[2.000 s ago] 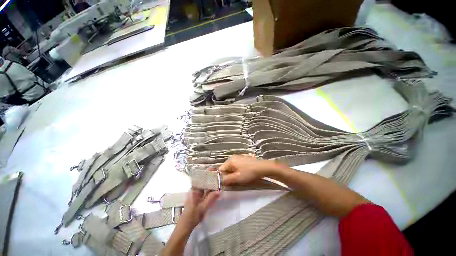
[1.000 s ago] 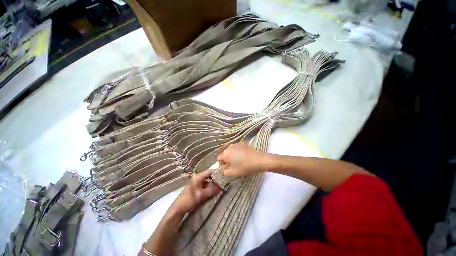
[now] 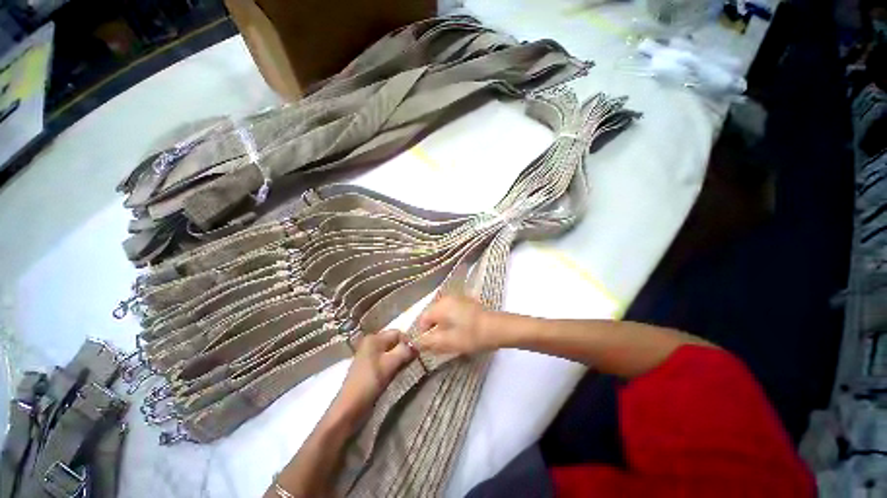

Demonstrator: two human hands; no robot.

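Note:
My left hand (image 3: 374, 373) and my right hand (image 3: 455, 326) meet over the long webbing straps (image 3: 413, 433) and pinch a strap between them. The fingers hide most of the held part; a small metal edge shows between the hands. The long straps fan down to the bottom edge. Left of my hands lie the assembled straps (image 3: 263, 340) in a row, hooks (image 3: 175, 428) at their left ends and buckles partway along. Their tails gather at a whitish tie (image 3: 508, 220).
A tied strap bundle (image 3: 340, 126) lies at the far side beside a cardboard box (image 3: 326, 39). Short strap pieces (image 3: 83, 413) are heaped at the lower left. Clear plastic (image 3: 686, 66) lies near the far right table edge.
The view has turned right since the earliest frame. My hands have moved from the hook pieces to the long straps and are now closer together over them.

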